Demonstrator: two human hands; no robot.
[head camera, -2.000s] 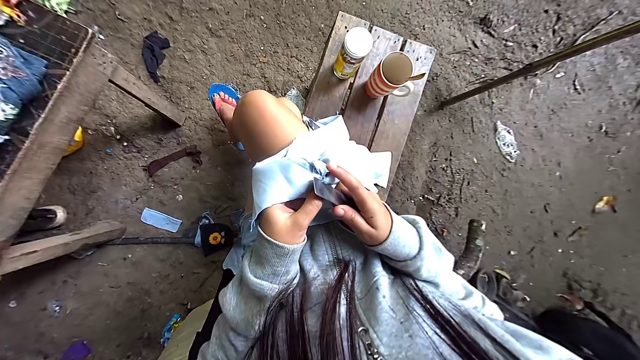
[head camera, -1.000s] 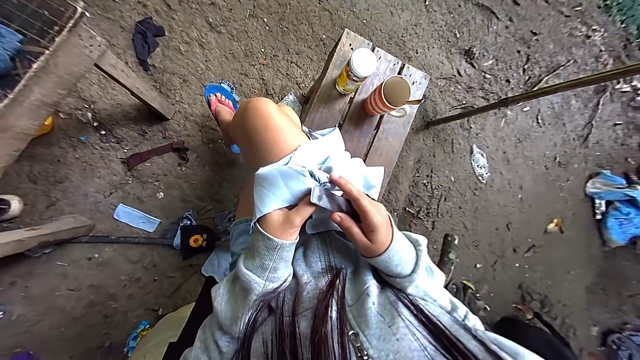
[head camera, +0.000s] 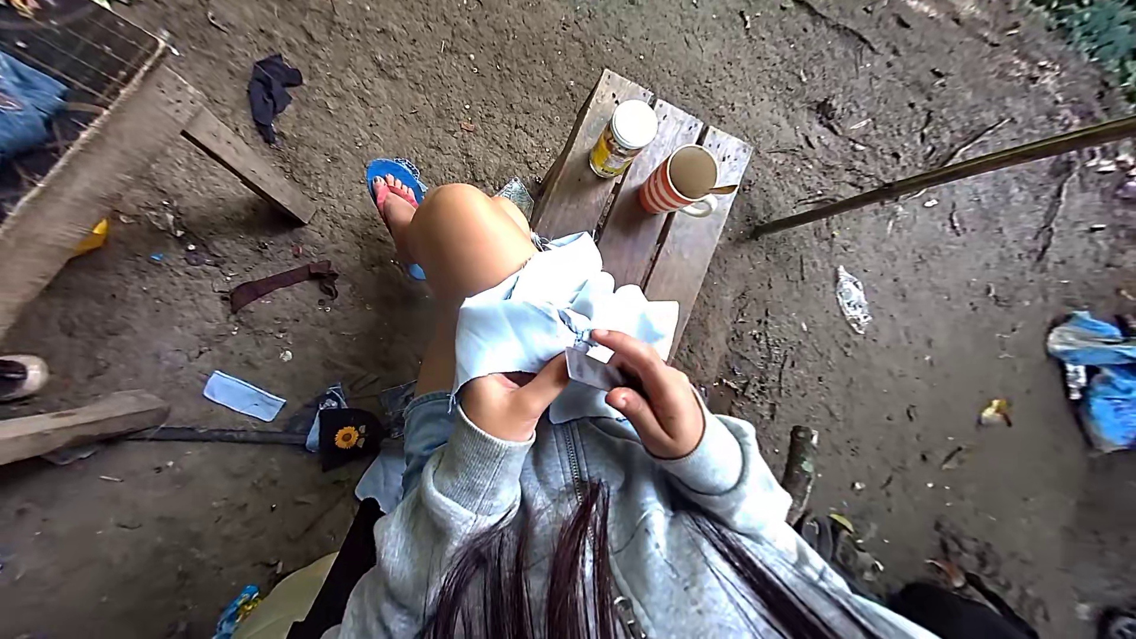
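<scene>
Light blue fabric (head camera: 506, 324) lies bunched over my raised thigh and lap. My left hand (head camera: 512, 399) is partly under its near edge, with the thumb pressed against a small flat grey piece (head camera: 593, 369). My right hand (head camera: 652, 395) has its index finger on a gathered, stitched-looking spot of the fabric, and its thumb is beside the grey piece. What the grey piece is cannot be told. The fingers of my left hand are mostly hidden by the cloth.
A wooden slatted bench (head camera: 630, 240) beside my knee bears a white-lidded jar (head camera: 621, 140) and a striped mug (head camera: 679, 182) with a spoon. A wooden pole (head camera: 941, 177) slants at right. A wood-framed mesh table (head camera: 98, 186) stands at left. Fabric scraps (head camera: 244, 396) lie on the dirt.
The grey piece between my hands shows more plainly than two seconds ago. Both hands stay at the fabric. The view has shifted slightly.
</scene>
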